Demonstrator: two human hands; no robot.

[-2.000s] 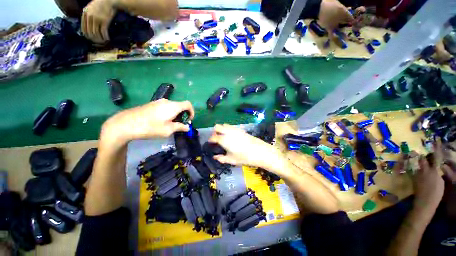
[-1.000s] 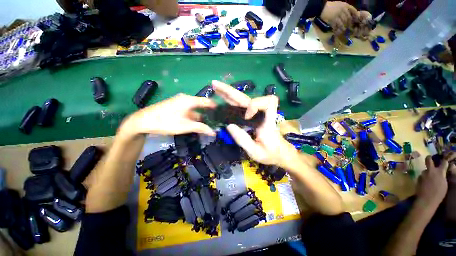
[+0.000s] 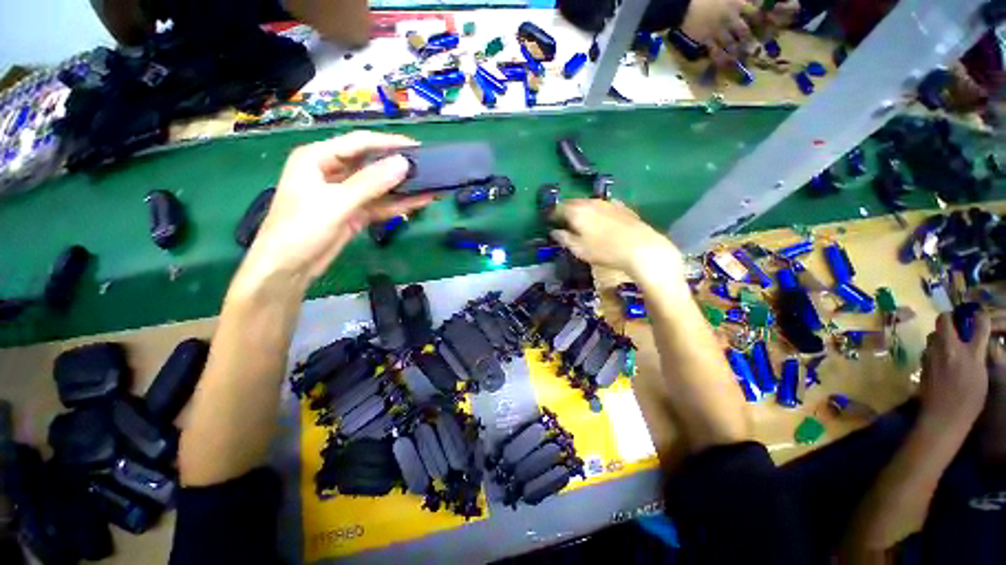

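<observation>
My left hand (image 3: 331,204) grips a dark grey oblong speaker unit (image 3: 450,167) and holds it up over the green belt. My right hand (image 3: 607,234) reaches to the near part of the belt. Its fingertips are at a small black housing (image 3: 549,199); whether they grip it I cannot tell. Slim black snap-in covers (image 3: 447,441) lie heaped in front of me on the yellow and grey printed carton (image 3: 364,534). Two black pieces stand out at the heap's back edge.
The green conveyor belt (image 3: 121,259) carries black housings, some showing blue. Closed black units (image 3: 94,372) are piled at left. Blue battery cells (image 3: 761,370) and green boards lie at right, beside another person's hands. A white metal post (image 3: 794,138) slants at right.
My hands were together over the carton around a dark unit. Now they are apart: the left has raised the unit over the belt, the right has moved onto the belt. Belt housings have shifted left.
</observation>
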